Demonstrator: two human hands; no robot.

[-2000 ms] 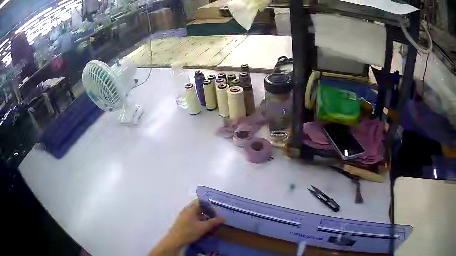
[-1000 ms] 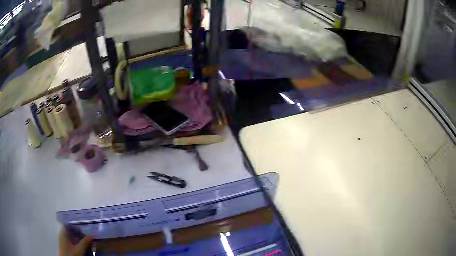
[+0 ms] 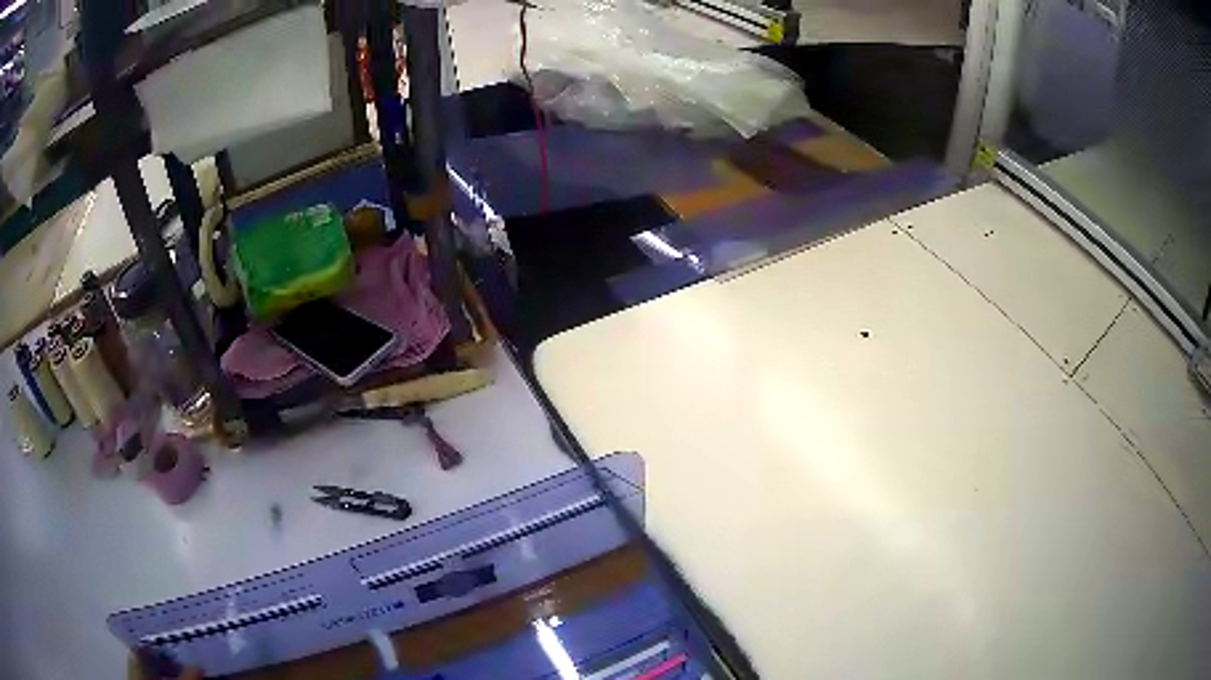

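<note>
The clear bluish sewing template [image 3: 399, 596] lies at the bottom of the view, its right end reaching the edge of the cream board. It has black-and-white edged slots, a small dark rectangle and a brown strip below them. Pink and white lines show at its lower right. The lower part is cut off by the picture's edge. My left hand [image 3: 165, 667] shows only as a small blurred part at the bottom left, holding the template's left corner. My right hand is not in view.
Dark thread snips [image 3: 361, 501] lie open behind the template, near a small reddish brush [image 3: 440, 442]. A shelf holds a phone [image 3: 336, 340], green packet [image 3: 290, 258] and pink cloth. Thread cones [image 3: 96, 380] and a pink roll [image 3: 174, 469] stand left. The cream board [image 3: 850, 452] fills the right.
The view has swung right, so the table items and template sit further left and more of the cream board shows. My left hand is now mostly cut off but stays at the template's corner.
</note>
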